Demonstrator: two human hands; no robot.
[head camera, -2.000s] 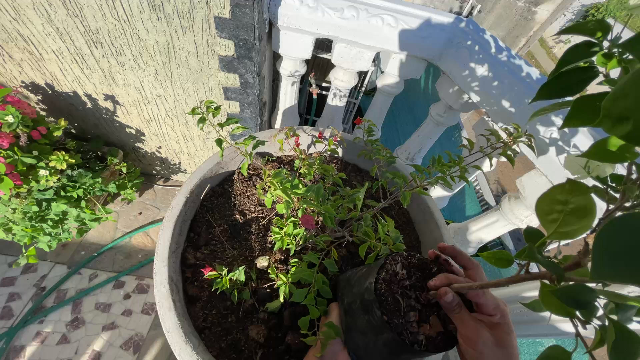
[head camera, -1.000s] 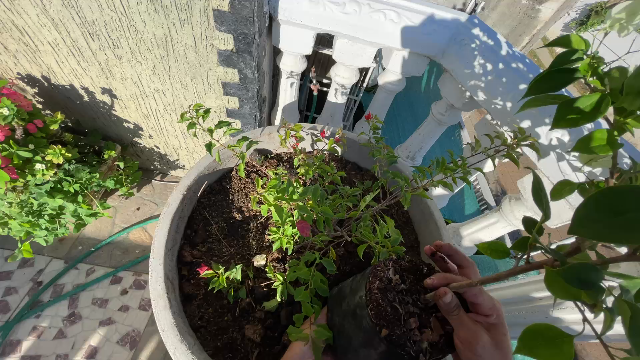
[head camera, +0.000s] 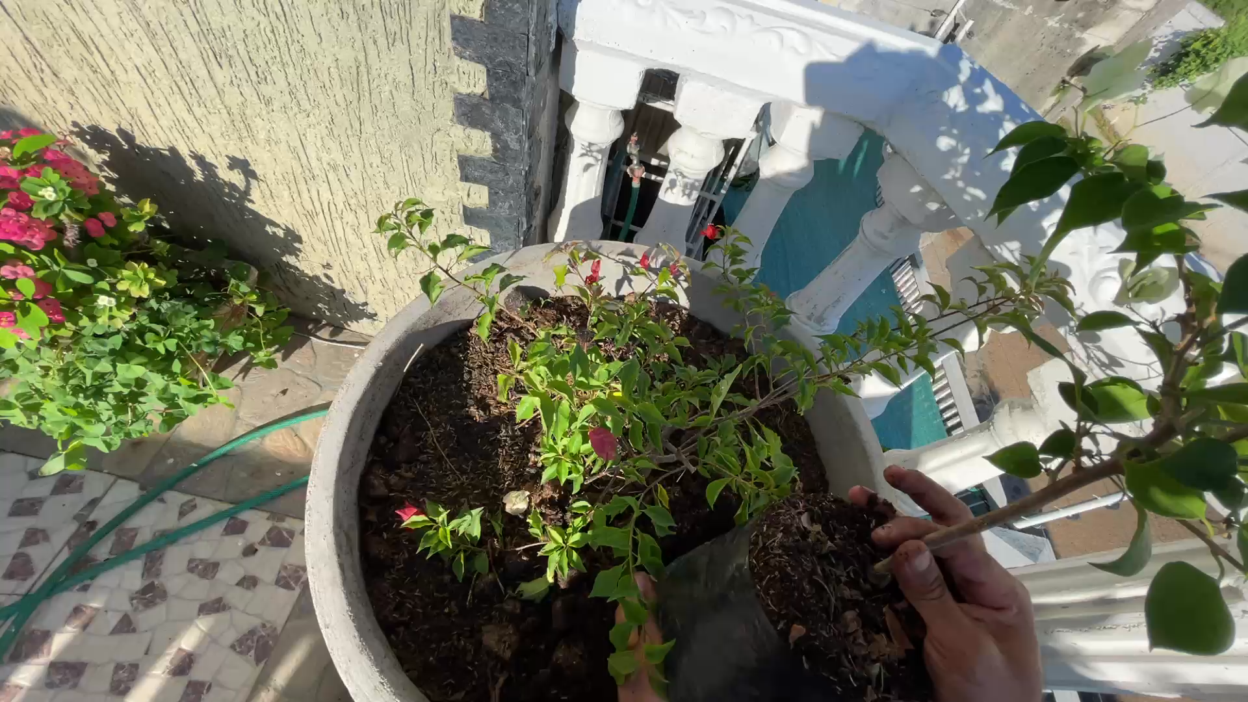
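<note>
A large round concrete planter (head camera: 336, 487) holds dark soil (head camera: 429, 595) and a leafy bougainvillea (head camera: 673, 409) with a few red-pink bracts. At its lower right, a black plastic nursery bag (head camera: 717, 624) lies tilted, its soil root ball (head camera: 829, 575) facing right. My right hand (head camera: 975, 604) is at the root ball's right side, the fingers and thumb around the woody stem (head camera: 1024, 507) of a second leafy plant. My left hand (head camera: 639, 634), mostly hidden by leaves and the bag, supports the bag from its left side.
White balusters (head camera: 687, 156) and a railing (head camera: 829, 39) stand behind the planter. A green hose (head camera: 195, 463) crosses the mosaic-tiled floor (head camera: 175, 604) at left. Pink-flowered plants (head camera: 127, 322) grow beside the textured wall (head camera: 292, 117). Leaves of the second plant (head camera: 1150, 409) spread at right.
The leafy branches of the second plant have shifted at the right. Both hands remain at the bag and its root ball.
</note>
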